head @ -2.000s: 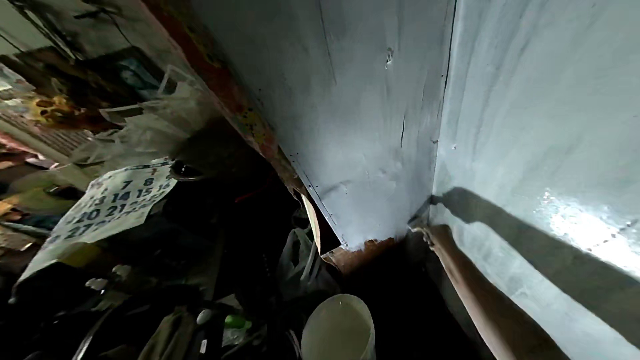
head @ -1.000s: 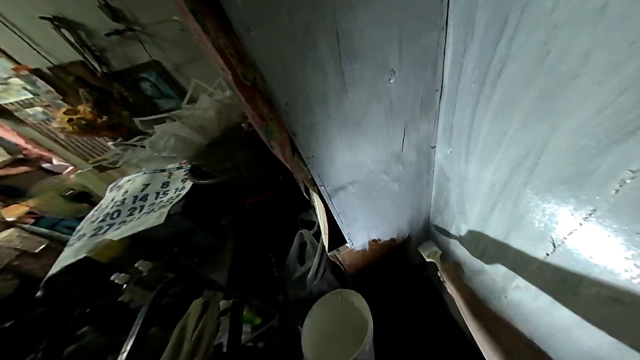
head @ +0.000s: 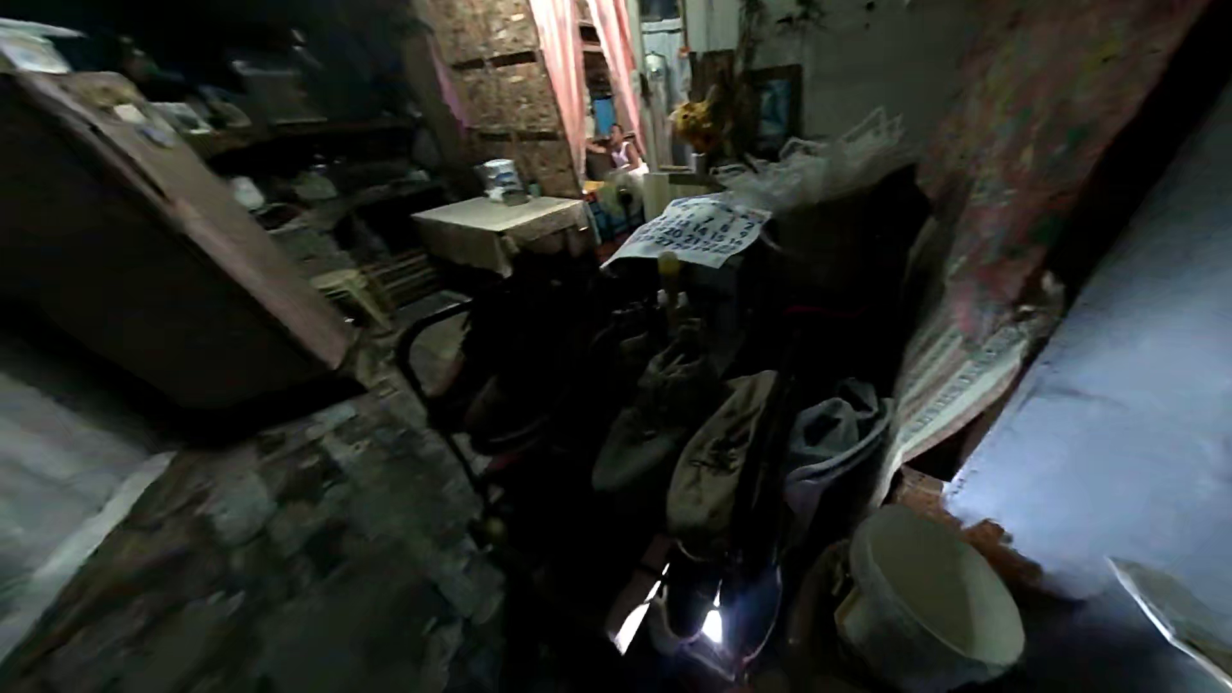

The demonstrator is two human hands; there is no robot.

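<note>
Neither of my hands shows in the head view now. A pale plastic bucket [head: 934, 587] stands at the lower right, its inside light-coloured. Behind it rises a pale painted panel [head: 1116, 414], with a rough brown patch at its bottom edge. Left of the bucket are a translucent plastic bag [head: 835, 433] and a tan cloth item [head: 717, 462]. A flat pale-edged piece [head: 1174, 611] lies at the right edge; what it is I cannot tell.
Shelves of shoes or bags sit in shadow mid-view. A calendar sheet [head: 695, 231] lies on a dark pile. Beyond are a cloth-covered table [head: 500, 217] and a seated person [head: 624, 154] near pink curtains [head: 558, 77]. Worn flooring [head: 318, 539] stretches at the left.
The view has swung far to the left. The hand and forearm seen at the right earlier, with a brush at the wall a second ago, are out of view.
</note>
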